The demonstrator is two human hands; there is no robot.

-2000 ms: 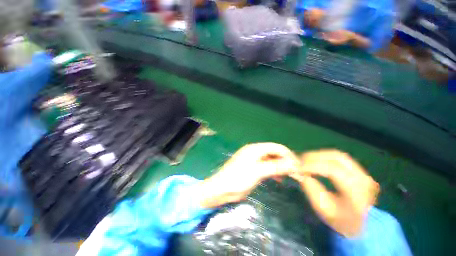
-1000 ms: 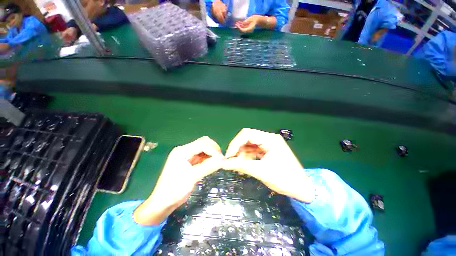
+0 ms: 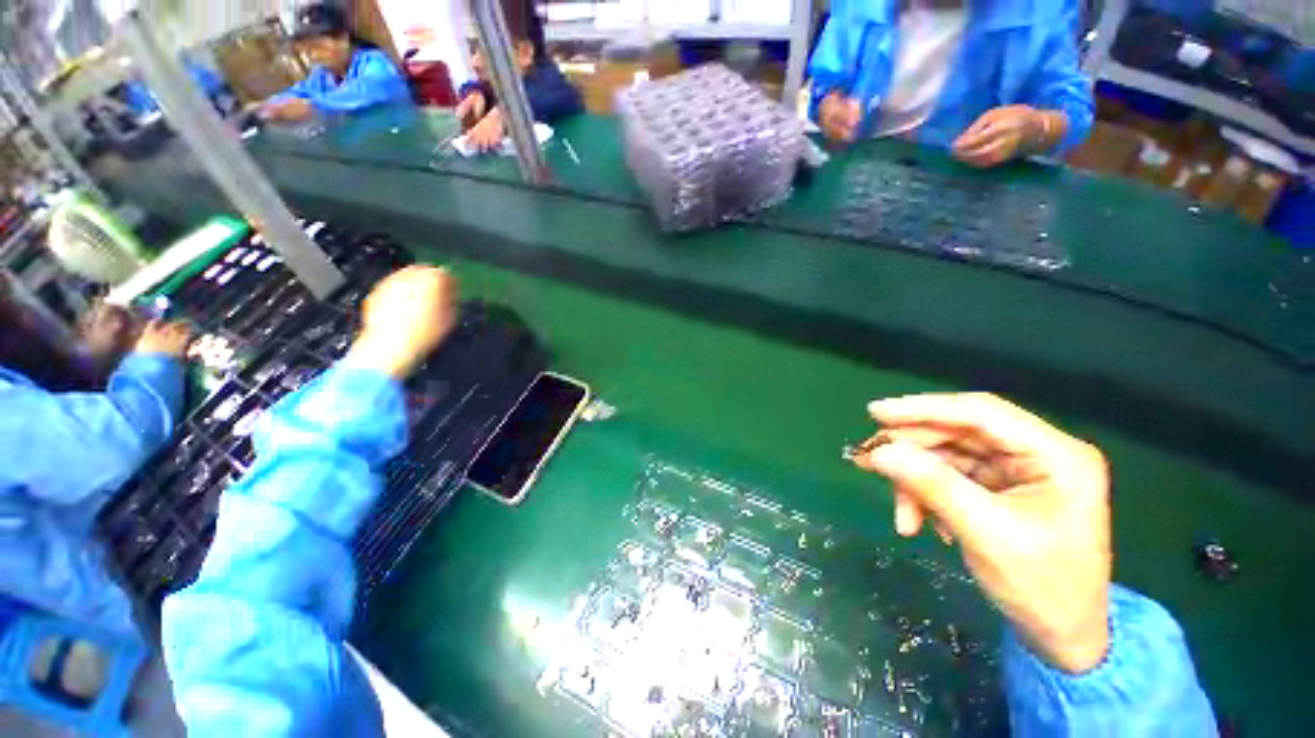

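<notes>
My right hand (image 3: 1010, 498) is raised over the right side of the clear blister tray (image 3: 656, 606). A tiny component (image 3: 862, 453) is pinched between its thumb and fingertips. My left hand (image 3: 405, 320) is stretched out over the stack of black trays (image 3: 462, 389); it is blurred, and its fingertips and anything in them cannot be made out. The clear tray lies flat in front of me with small parts in its pockets and strong glare at its middle.
A smartphone (image 3: 529, 437) lies beside the black trays. A small black unit (image 3: 1214, 559) lies at the right. Stacked clear trays (image 3: 714, 144) and a second clear tray (image 3: 945, 214) are across the line, before a seated person (image 3: 952, 72). Another worker's blue sleeve (image 3: 72, 447) is at left.
My hands were together over the clear tray and are now apart. My left hand has moved left to the black trays, my right hand to the right. The view has turned left.
</notes>
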